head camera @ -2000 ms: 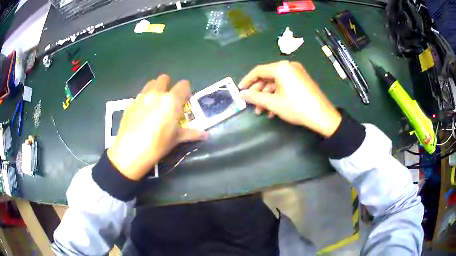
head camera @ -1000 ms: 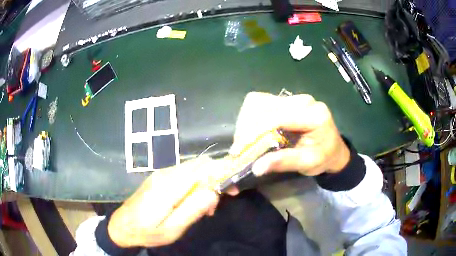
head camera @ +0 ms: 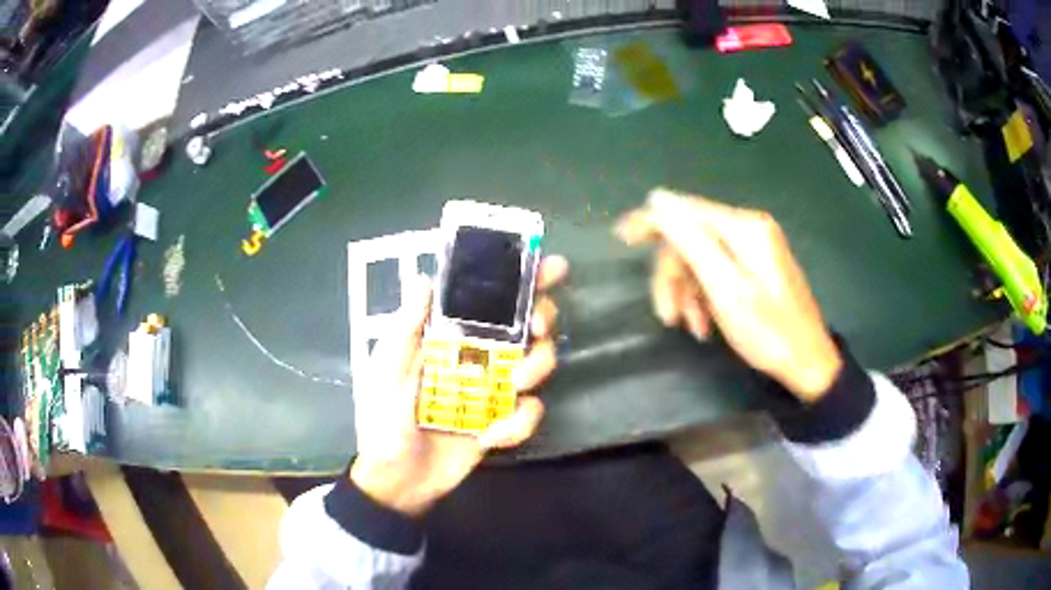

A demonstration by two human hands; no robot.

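Note:
A keypad phone front (head camera: 484,311) faces me upright, with a dark screen in a pale frame above yellow-orange keys. My left hand (head camera: 450,392) holds it from below and behind, fingers along its right edge and thumb at its left. My right hand (head camera: 732,277) is raised to the right of the phone, apart from it, fingers partly curled and slightly blurred; I see nothing in it. A white window frame sheet (head camera: 362,302) lies on the mat, partly hidden by my left hand and the phone.
A loose LCD (head camera: 288,194) lies at the left of the green mat (head camera: 553,161), near blue-handled cutters (head camera: 118,271). A thin wire strand (head camera: 267,348) curves nearby. White crumpled paper (head camera: 747,110), tweezers and pens (head camera: 864,156) and a yellow-green tool (head camera: 997,254) lie at right.
The phone, earlier flat on the mat, then tilted edge-on between both hands, is now upright, facing me in my left hand. My right hand has let go and moved right.

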